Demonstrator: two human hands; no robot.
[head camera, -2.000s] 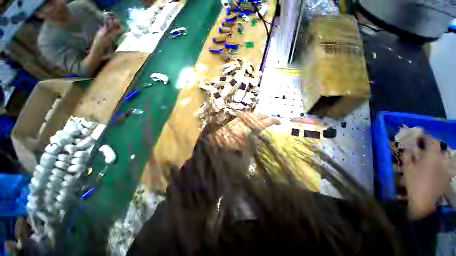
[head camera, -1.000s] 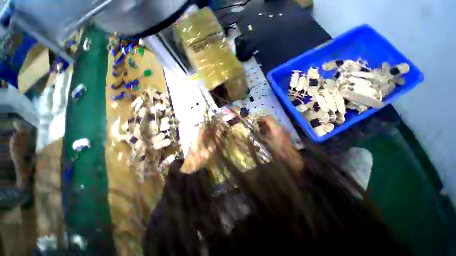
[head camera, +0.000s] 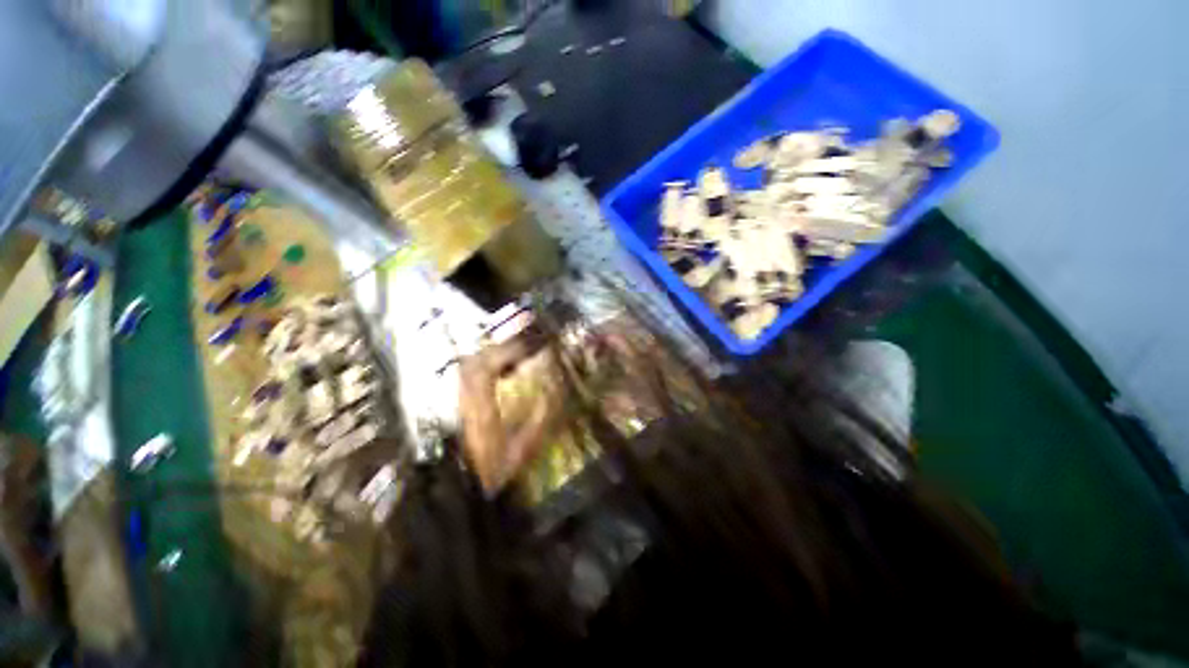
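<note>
My left hand (head camera: 502, 411) is blurred, over the yellow sheet (head camera: 563, 450) near the body. My right hand (head camera: 636, 368) is close beside it on the right, partly covered by strands of hair. A small pale and dark piece (head camera: 506, 322) shows at the fingertips; whether a hand grips it cannot be told. The white dotted work plate (head camera: 420, 342) lies beyond the hands. Beige housings with black squares (head camera: 326, 385) are heaped on brown board to the left. More beige housings (head camera: 815, 189) lie in the blue bin (head camera: 678, 290) to the right.
A taped carton (head camera: 437, 183) stands just beyond the hands. Blue cylinders (head camera: 241, 294) and green bits lie far left on the board. A green belt (head camera: 170, 392) runs along the left. A round grey fixture (head camera: 170, 118) is at upper left. Another person's arm (head camera: 20, 509) shows at the left edge.
My right hand has come from the blue bin to beside my left hand. The view has turned right, so the bin is now fully visible and the carton and heap sit further left.
</note>
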